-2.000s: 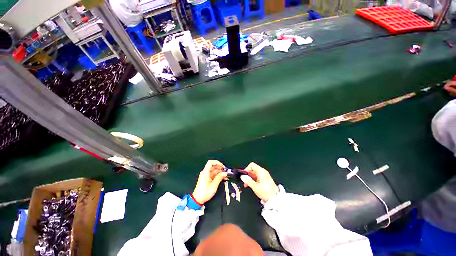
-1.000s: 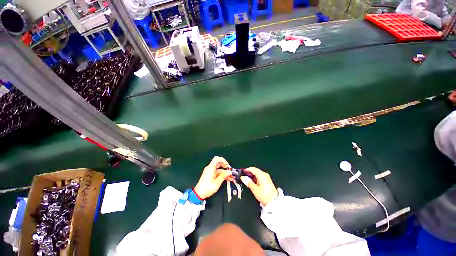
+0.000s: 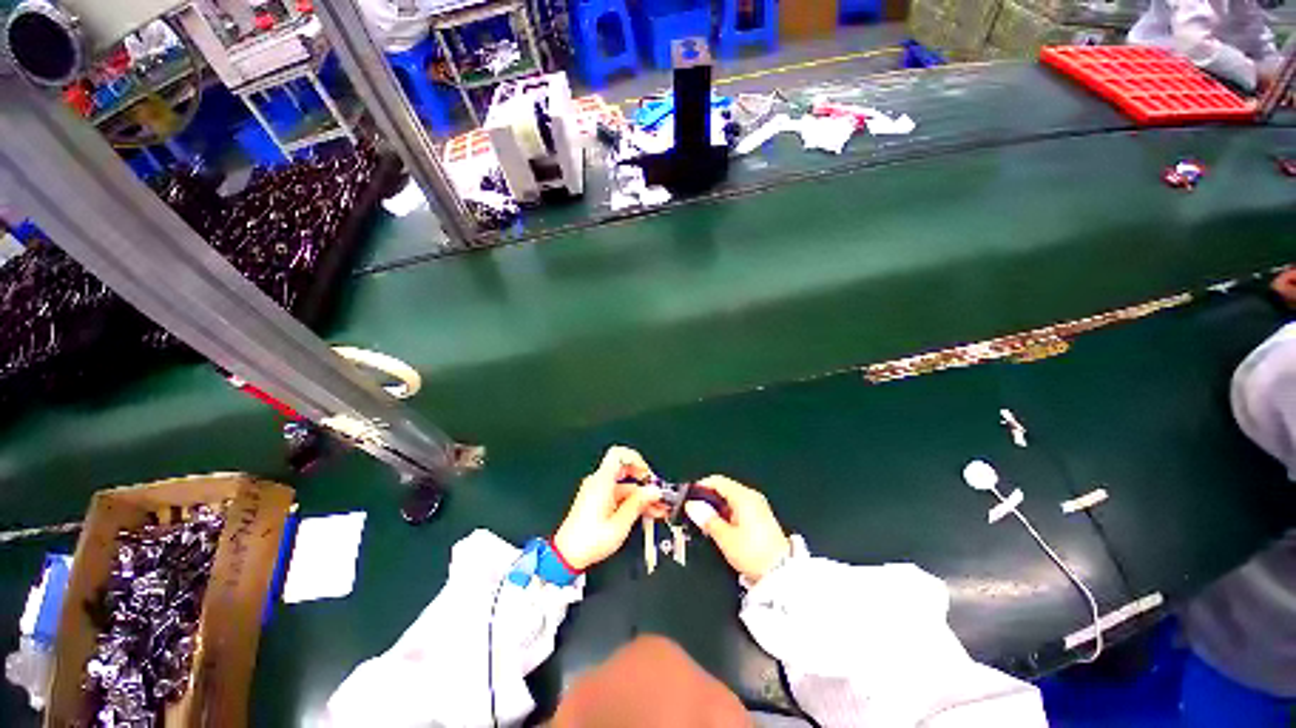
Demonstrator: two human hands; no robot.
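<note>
A small dark glossy unit (image 3: 675, 494) is held between my two hands, low in the middle of the head view. My left hand (image 3: 604, 515) grips its left end with thumb and fingers. My right hand (image 3: 742, 526) grips its right end. The fingers hide much of the unit. Pale small strips (image 3: 665, 546) lie on the green surface just below the hands. A blue band (image 3: 544, 562) with a thin dark cord and a red bracelet are on my left wrist.
An open cardboard box (image 3: 235, 612) of shiny units stands at lower left, beside a white card (image 3: 326, 556). A metal post (image 3: 256, 320) crosses the left side. A round white head with cable (image 3: 979, 475) is taped down at right. Another person's sleeve (image 3: 1268, 381) is at the right edge.
Both hands stay nearly in place, with the unit's angle between the fingers slightly changed. Compared with two seconds ago, the whole view has shifted slightly.
</note>
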